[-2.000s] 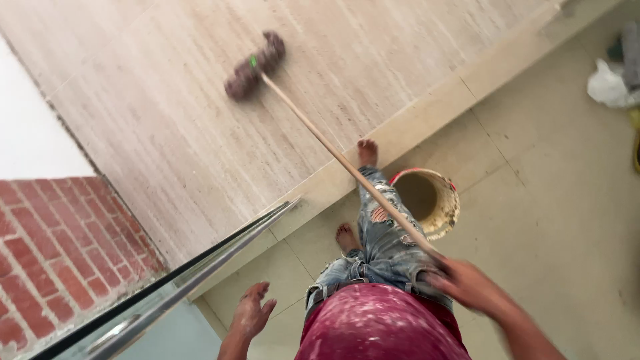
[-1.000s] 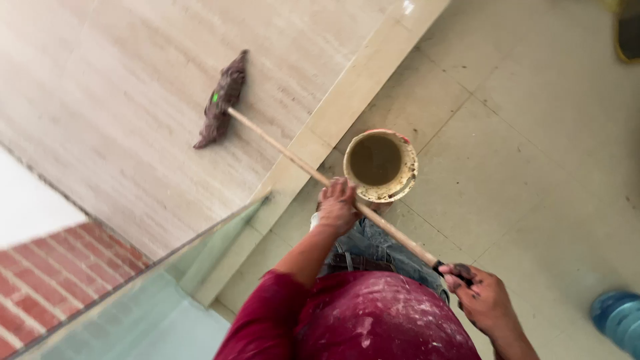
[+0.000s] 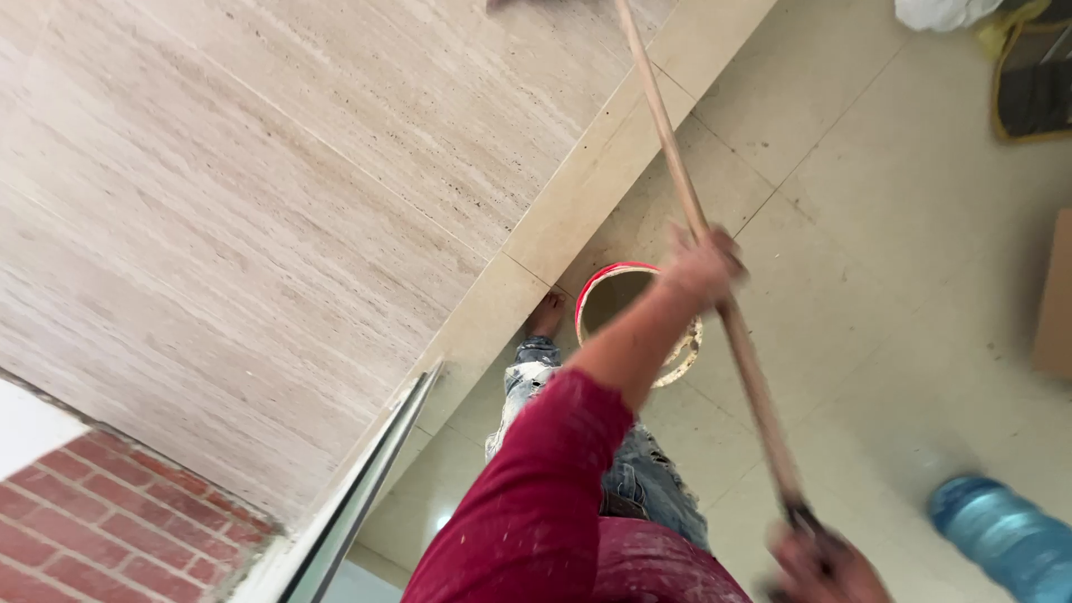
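Note:
A long wooden mop handle (image 3: 758, 394) runs from the top of the view down to the lower right. My left hand (image 3: 708, 264) is closed around its middle, blurred, with the forearm reaching over a bucket. At the lower right my right hand (image 3: 825, 565) grips the dark end of the handle, also blurred. Only a sliver of the dark mop head (image 3: 548, 2) shows at the top edge, on the streaked stone tiles (image 3: 335, 167). The red-rimmed bucket (image 3: 615, 270) stands on the lower floor beside my bare foot (image 3: 548, 314), its inside partly hidden by my arm.
A pale stone step edge (image 3: 536, 226) crosses diagonally. A glass panel (image 3: 368, 486) rises at lower left near a brick surface (image 3: 126, 519). To the right are a blue water jug (image 3: 997, 532), a cardboard box (image 3: 1057, 301), a white plastic bag (image 3: 942, 10) and a dark yellow-edged item (image 3: 1034, 84).
The mop has swung toward the upper right along the tiles, its head now almost out of view. My left hand, off the handle two seconds ago, has since taken hold of it. The view has shifted.

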